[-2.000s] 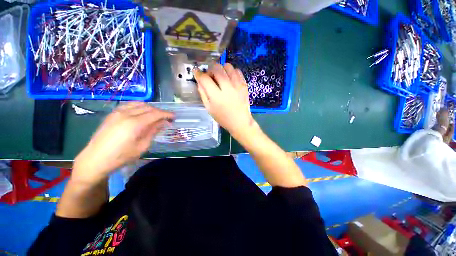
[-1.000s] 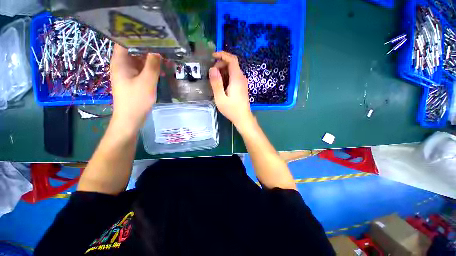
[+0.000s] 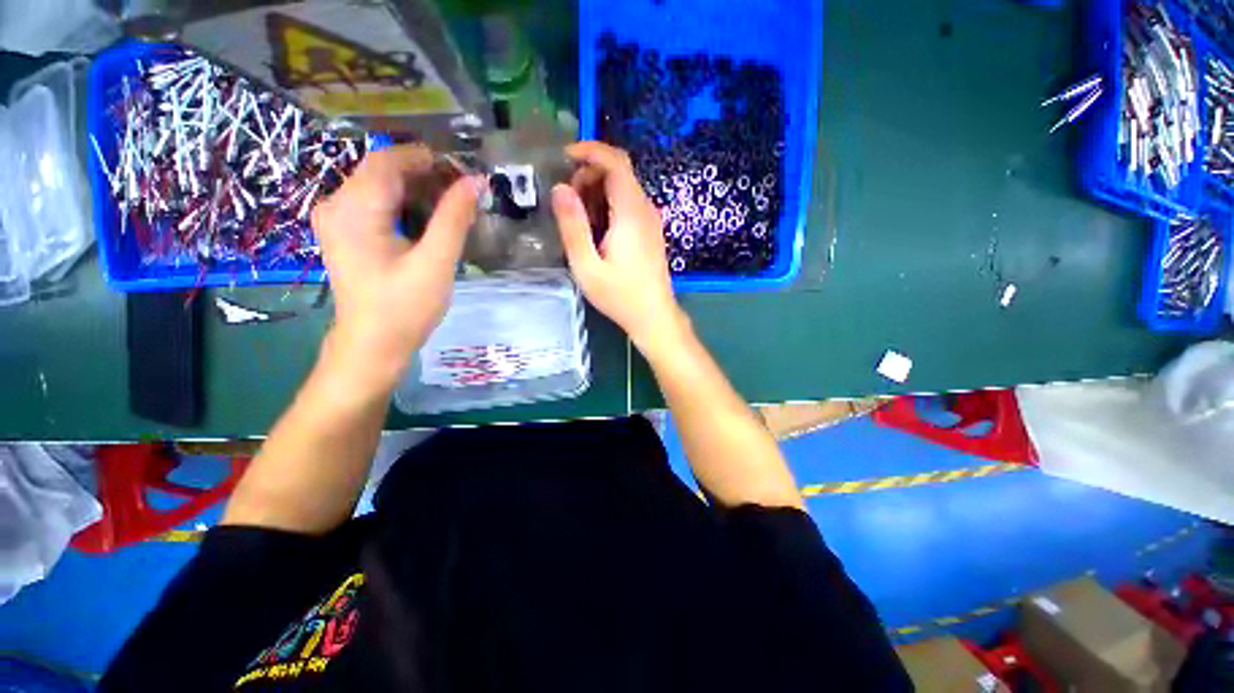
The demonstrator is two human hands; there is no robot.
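The press fixture (image 3: 518, 194), a small block with white squares and dark centres, lies between my hands at the bench centre. My left hand (image 3: 393, 244) is at its left side, thumb and fingertips close together near the block; whether they hold a pin I cannot tell. My right hand (image 3: 616, 244) is at its right side, thumb and forefinger apart, other fingers curled; no part is visible in it. The press guard (image 3: 366, 61) with its yellow warning triangle hangs tilted above and left of the fixture. The clear parts box (image 3: 504, 386) with a row of pins sits below the fixture.
The pin bin (image 3: 223, 282) is left, the ring bin (image 3: 808, 149) right. A dark flat phone-like rectangle (image 3: 165, 359) lies below the pin bin. Clear boxes (image 3: 41, 190) are far left. A white scrap (image 3: 895, 366) lies right; blue bins with silver parts (image 3: 1150, 210) stand far right.
Since one second ago, my left hand has come from under the guard toward the fixture. My right hand has stayed near the fixture's right side. Earlier, my left hand was over the clear parts box.
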